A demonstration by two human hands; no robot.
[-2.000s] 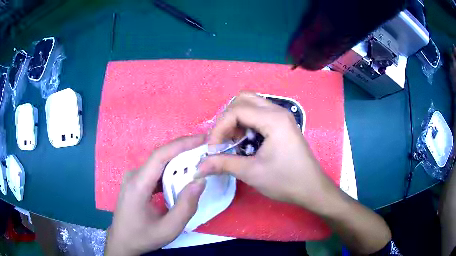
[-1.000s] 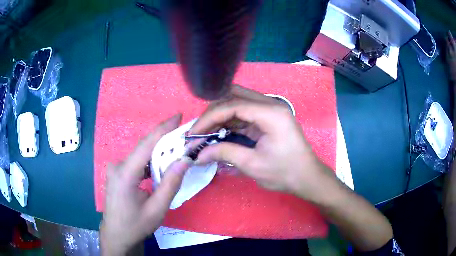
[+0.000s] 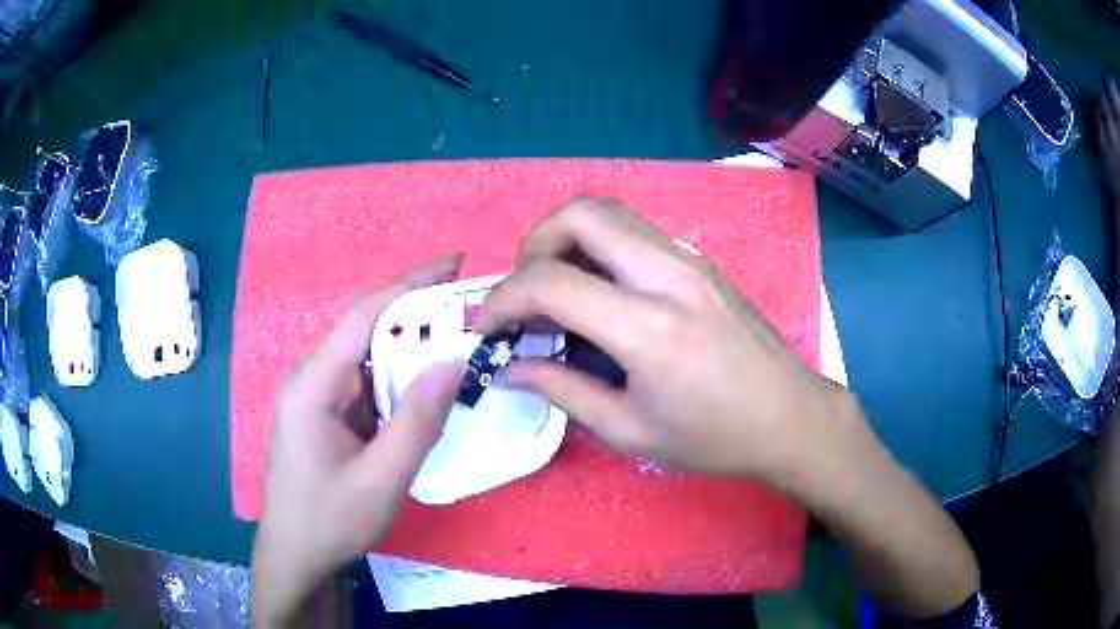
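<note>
A white rear housing (image 3: 491, 449) lies open side up, a little tilted, over the red-pink foam mat (image 3: 332, 234). My left hand (image 3: 350, 430) grips its left edge, with the thumb over the inside near the board. My right hand (image 3: 663, 350) pinches a small dark circuit board (image 3: 482, 369) with silvery parts, at the housing's upper middle beside the small cutouts. Whether the board touches the housing floor cannot be told. The front panel assembly is almost fully hidden behind my right hand; only a bit of rim shows.
A large dark blurred screwdriver (image 3: 792, 62) hangs at the top. The screw feeder (image 3: 890, 160) stands upper right, a black cord (image 3: 997, 270) beside it. White housings (image 3: 157, 307) and bagged panels lie left; a bagged white part (image 3: 1078, 326) lies right. Black tweezers (image 3: 412, 52) lie beyond the mat.
The circuit board has turned and come over the housing's cutout area. The housing now shows more of its inside. The hanging screwdriver has swung from the centre to the upper right.
</note>
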